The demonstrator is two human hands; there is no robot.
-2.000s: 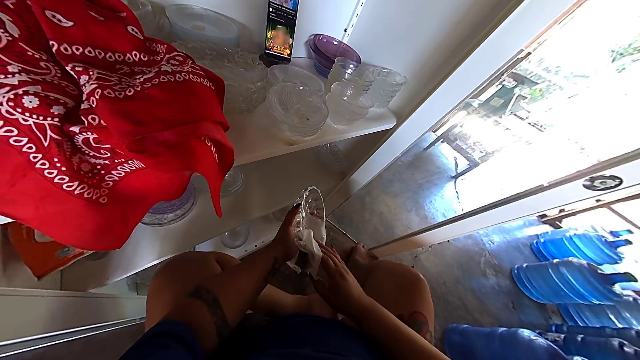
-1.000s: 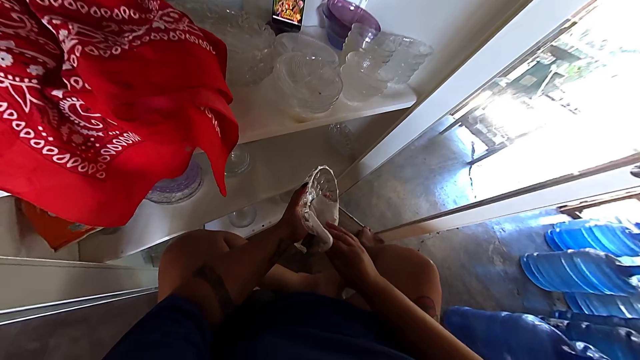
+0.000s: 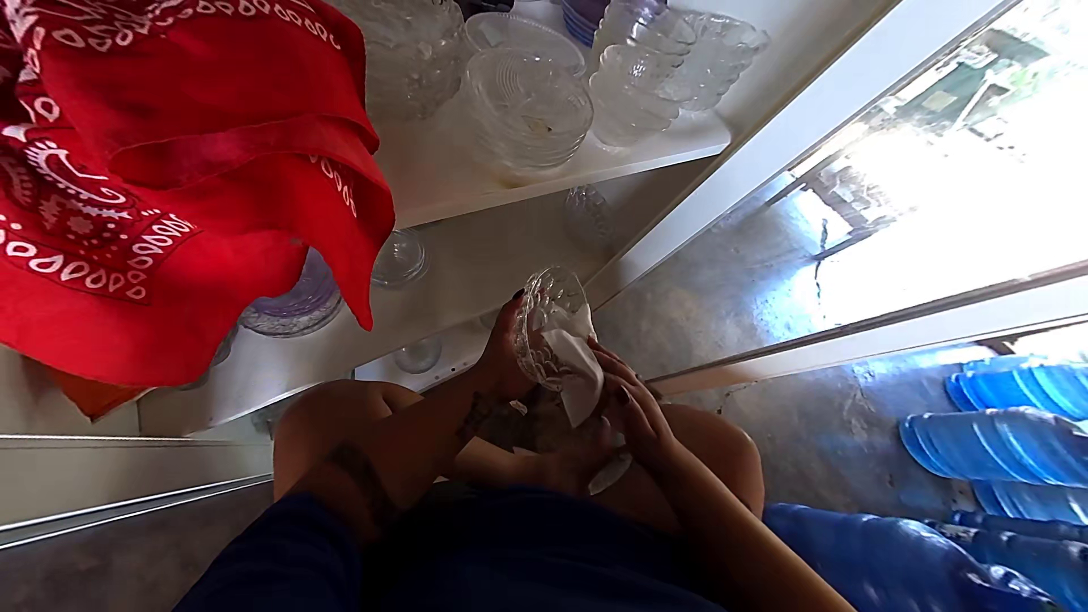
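Note:
My left hand grips a clear patterned glass bowl by its left side, above my lap. The bowl is tilted, with its mouth turned partly toward my right hand. A white cloth or tissue lies over the lower right of the bowl and hangs down from it. My right hand holds this white piece against the bowl's right side, its fingers bent. The fingertips of my left hand are partly hidden behind the glass.
Stacked clear glass bowls stand on the upper white shelf. A purple glass dish and other glassware sit on the shelf below. A red bandana hangs at the left. Large blue water bottles lie at the right, past a white frame.
The view has shifted a little, and the shelves stand higher in it. Both hands remain at the glass bowl, and the white piece now hangs lower from its right side.

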